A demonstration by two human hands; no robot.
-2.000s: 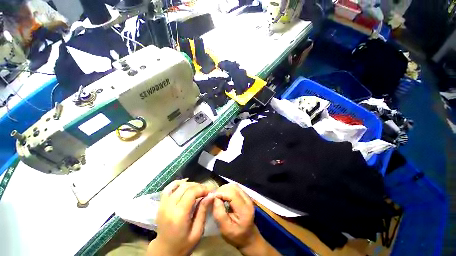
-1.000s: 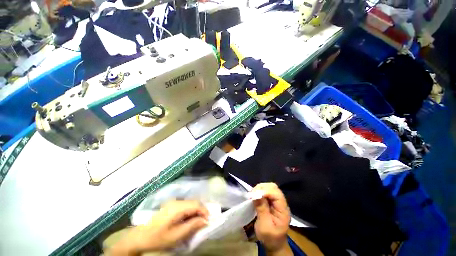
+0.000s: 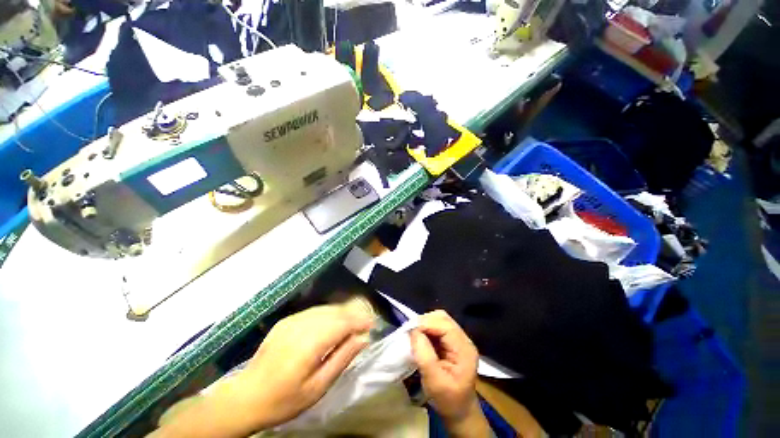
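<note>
A crinkly, whitish plastic bag hangs between my two hands over my lap, in front of the table edge. My right hand pinches its upper right edge between thumb and fingertips. My left hand lies at its left side, with fingers together and pointing right, slightly blurred. I cannot tell how firmly the left fingers hold the bag. The lower part of the bag is partly hidden behind my left hand and forearm.
The sewing machine stands on the white table, a phone beside its bed. A yellow tray holds black scraps. Black cloth covers a wooden board at right. A blue crate holds bags; its rim rises behind the cloth.
Two seconds ago both hands were together at the fingertips; they moved apart with the bag spread between them. Since one second ago, my left hand has come nearer my right. The view has shifted.
</note>
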